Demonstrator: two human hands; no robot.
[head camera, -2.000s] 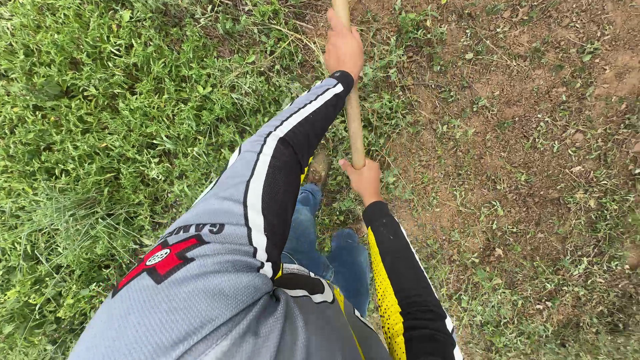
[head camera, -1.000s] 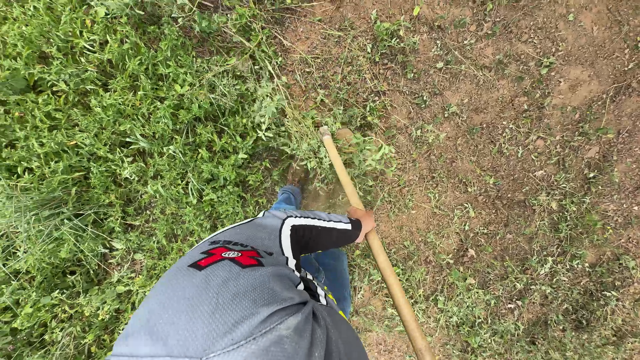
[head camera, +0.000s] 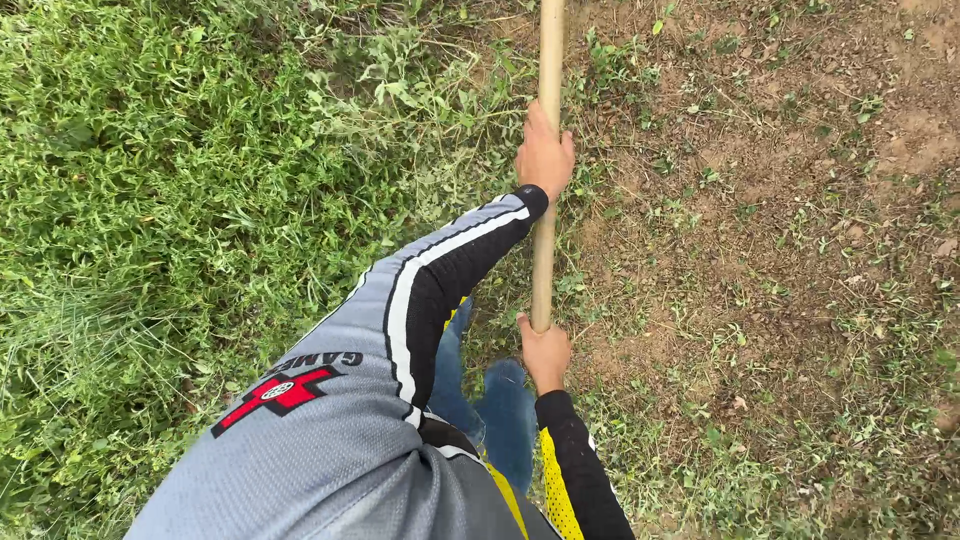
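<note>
A long, pale wooden pole (head camera: 544, 255) runs nearly upright through the middle of the view, and its far part leaves past the top edge. Around its upper stretch my left hand (head camera: 547, 159) is closed, the back of the hand showing. My right hand (head camera: 546, 355) grips the pole's near end, with the thumb along its side. Whatever is on the pole's far end lies outside the view.
Dense green weeds (head camera: 165, 165) cover the ground at left. Brown soil (head camera: 795, 172) with scattered cut or sparse plants lies at right. My legs in blue jeans (head camera: 506, 420) stand below the pole.
A second ago the pole slanted from upper left to lower right, one end showing among the weeds; now it stands nearly upright in view. My right hand, unseen then, is back in view on it.
</note>
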